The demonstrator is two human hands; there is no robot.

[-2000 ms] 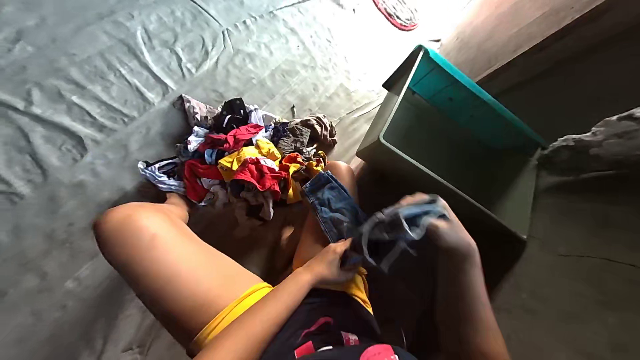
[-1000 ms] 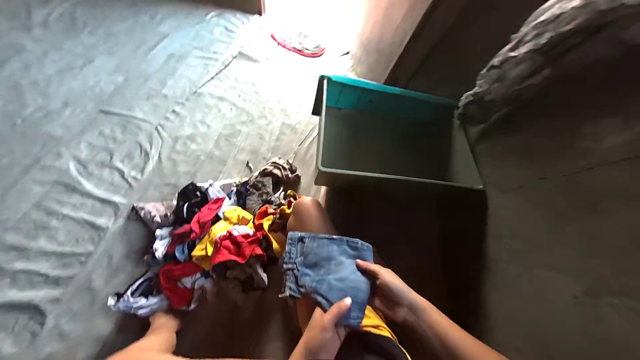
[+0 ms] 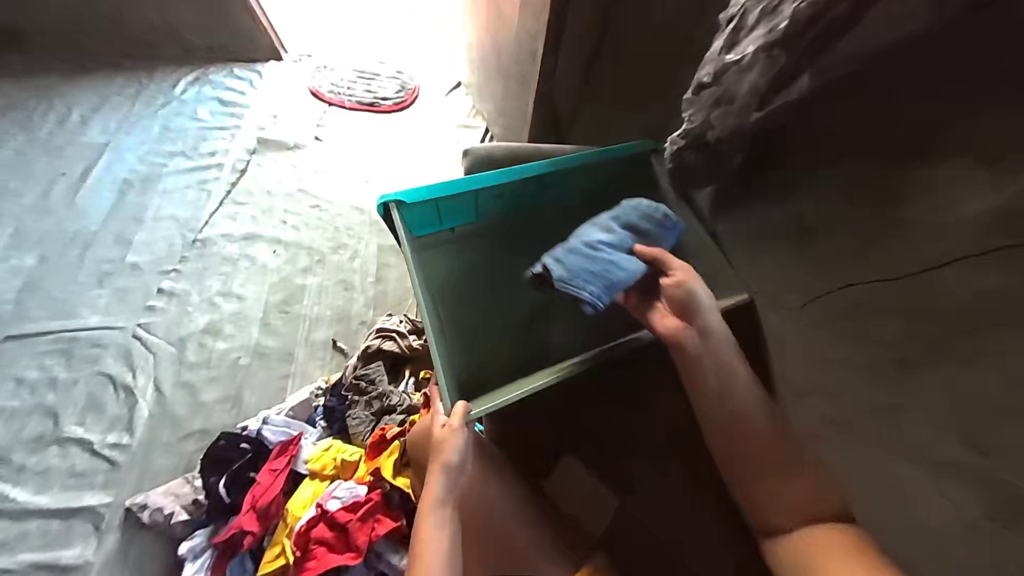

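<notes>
My right hand (image 3: 672, 296) grips a folded piece of blue denim clothing (image 3: 608, 252), thumb on top, and holds it over the opening of a plastic storage bin (image 3: 428, 312). The bin is grey-green with a teal edge along its far side. At its near left corner, my left hand (image 3: 450, 420) has hold of the rim. No clothes show in the visible part of the bin's inside. A heap of mixed clothes (image 3: 320, 480), red, yellow, black, white and brown, lies on the floor to the left, beside my leg.
Wrinkled grey sheeting (image 3: 192, 240) covers the floor at the left. An oval mat with a red edge (image 3: 366, 86) lies at the far end in bright light. Crumpled dark material (image 3: 744, 72) rises behind the bin at the right, near a cracked grey surface (image 3: 896, 320).
The denim piece, held in both hands over my lap a second ago, is now in my right hand over the bin. My left hand has let go of it and taken the bin's rim.
</notes>
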